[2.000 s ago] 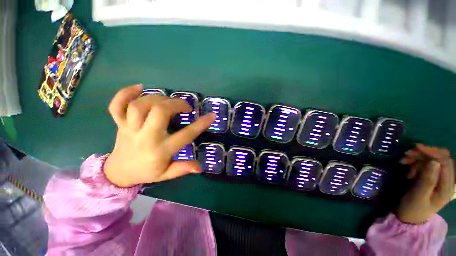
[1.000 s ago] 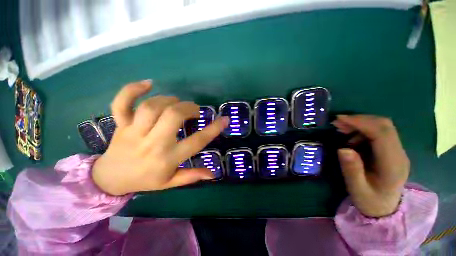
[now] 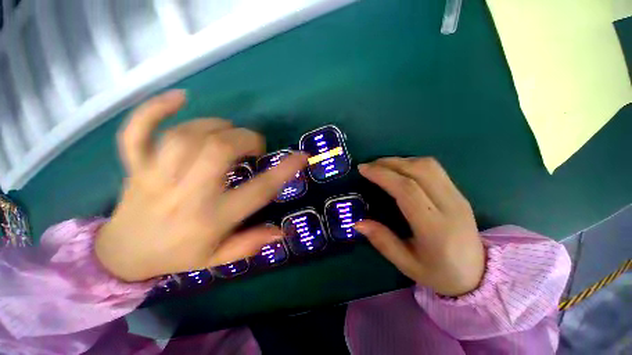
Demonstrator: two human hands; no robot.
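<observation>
Strapless smartwatch bodies with lit screens of pale text lines lie in two rows on a green mat. My left hand (image 3: 187, 194) reaches over the rows. Its index fingertip is at the left edge of the last watch (image 3: 325, 154) in the far row, whose screen shows a yellow bar. Its thumb is over the near row and several watches are hidden under it. My right hand (image 3: 429, 222) rests at the right end of the rows, fingers apart and empty, its thumb tip at the right edge of the end watch (image 3: 345, 218) in the near row.
A white slotted tray (image 3: 208, 45) runs along the upper left. A yellow paper sheet (image 3: 554, 76) lies at the upper right, with a slim pale item (image 3: 451, 15) left of it. A patterned object (image 3: 14, 220) is cut off at the left edge. A braided cord (image 3: 597, 285) shows at the lower right.
The view has shifted right and tilted. My left hand has moved along the far row to its right end watch. A yellow bar now shows there. My right hand is closer to my left.
</observation>
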